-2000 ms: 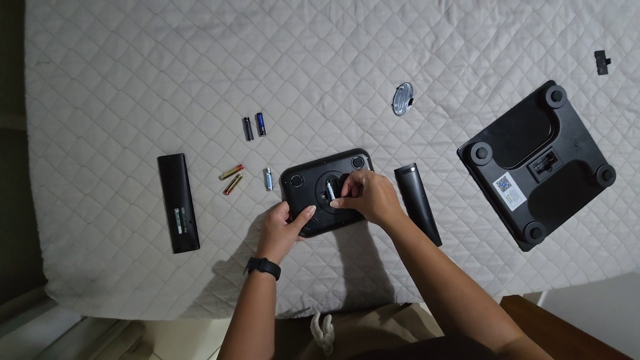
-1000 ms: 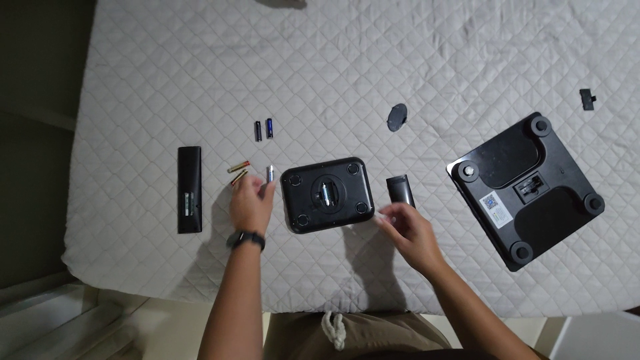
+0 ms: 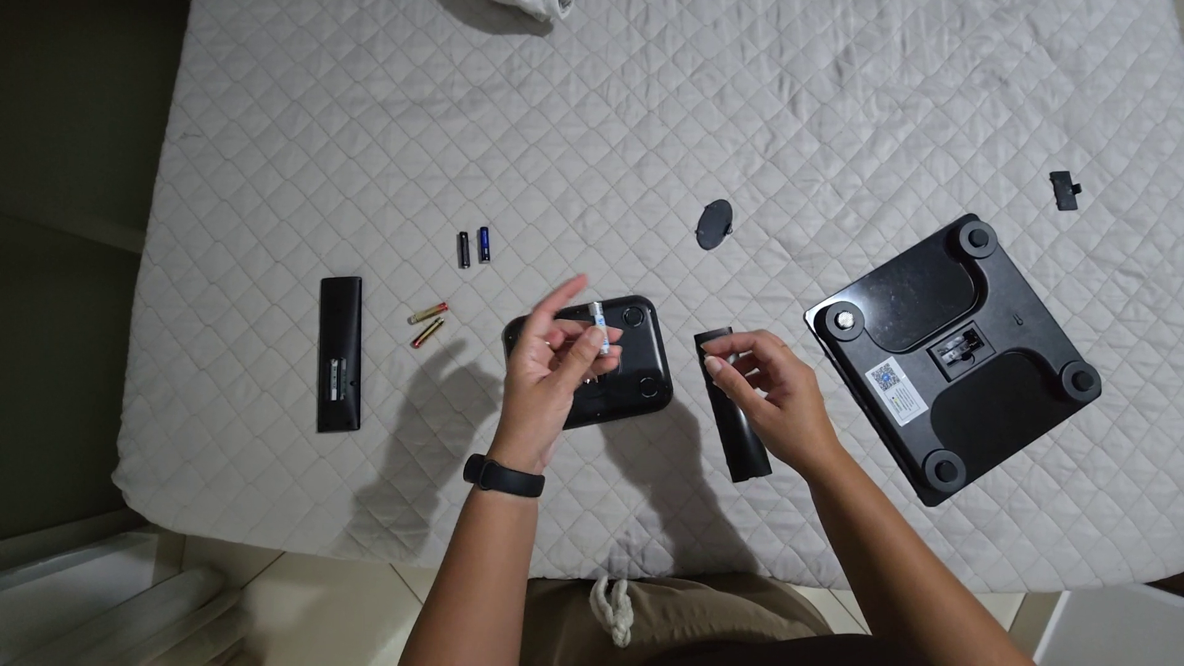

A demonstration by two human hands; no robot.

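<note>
My left hand (image 3: 555,370), with a dark wristband, holds a light AAA-size battery (image 3: 599,327) between thumb and fingers. It is above a small black scale (image 3: 638,356) lying underside up, partly hidden by the hand. My right hand (image 3: 772,393) hovers over a long black cover (image 3: 740,444) with fingers curled; whether it touches the cover cannot be told. Left of the small scale lie two gold-and-red batteries (image 3: 428,324), and above them a black battery (image 3: 464,250) and a blue one (image 3: 485,245). An oval black lid (image 3: 714,225) rests above the long cover.
A black remote control (image 3: 340,370) lies at the left with batteries in its compartment. On the right, a larger bathroom scale (image 3: 953,361) sits underside up, its battery compartment uncovered. A small black battery cover (image 3: 1065,191) is beyond it. All rest on a quilted bedspread (image 3: 592,120).
My left hand has picked up the light battery that lay beside the gold-and-red ones and brought it right, over the small scale. My right hand has left the small scale for the long cover.
</note>
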